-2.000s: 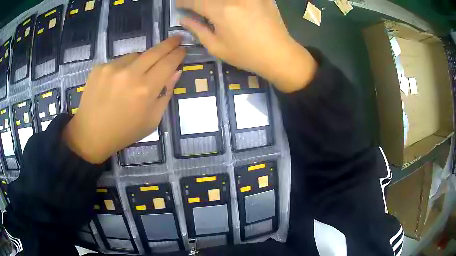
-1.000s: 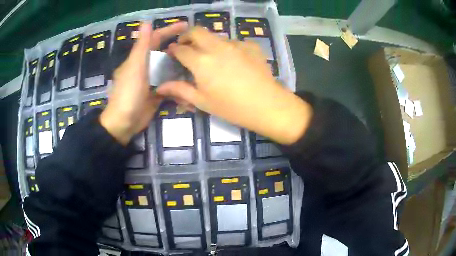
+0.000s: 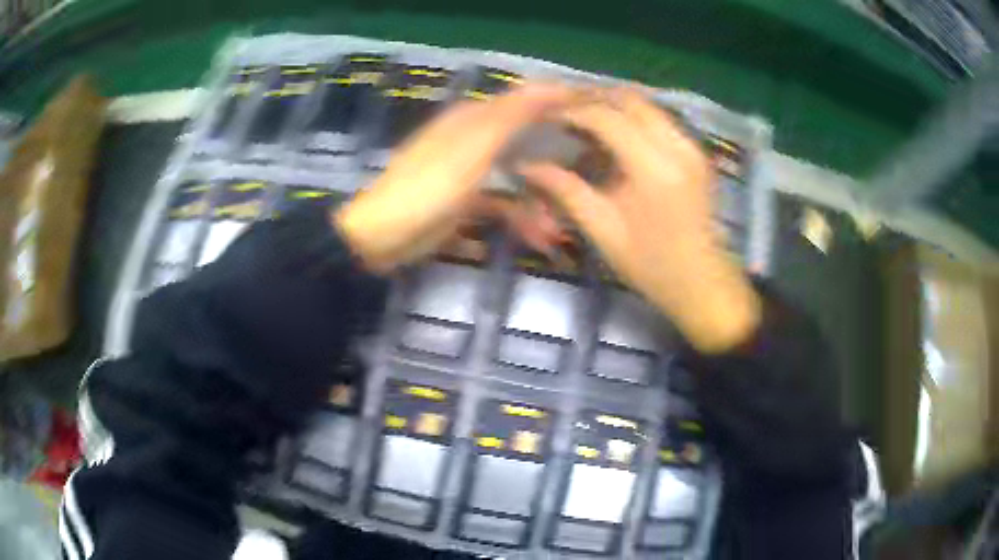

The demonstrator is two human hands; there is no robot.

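Note:
The frame is blurred. My left hand (image 3: 433, 181) and my right hand (image 3: 663, 213) are raised close together over the back middle of the tray (image 3: 764, 202). A greyish adhesive sheet or small bundle (image 3: 546, 142) shows between them, seemingly resting in my left hand. My right thumb and fingers curl around its right side; whether they pinch it cannot be told. Black phone-like frames (image 3: 495, 418) with yellow marks lie in the tray pockets. Frames in the front and middle rows bear whitish or grey rectangles (image 3: 411, 465). My hands hide several pockets.
A brown cardboard box (image 3: 953, 372) with pale pieces stands at the right. Another brown box (image 3: 55, 208) is at the far left. A pale yellowish scrap (image 3: 816, 230) lies on the dark bench right of the tray. A red thing (image 3: 60, 448) is at lower left.
The view has swung left, so the tray sits further right and the left box shows. My hands have left the tray surface since two seconds ago and remain together around the grey piece.

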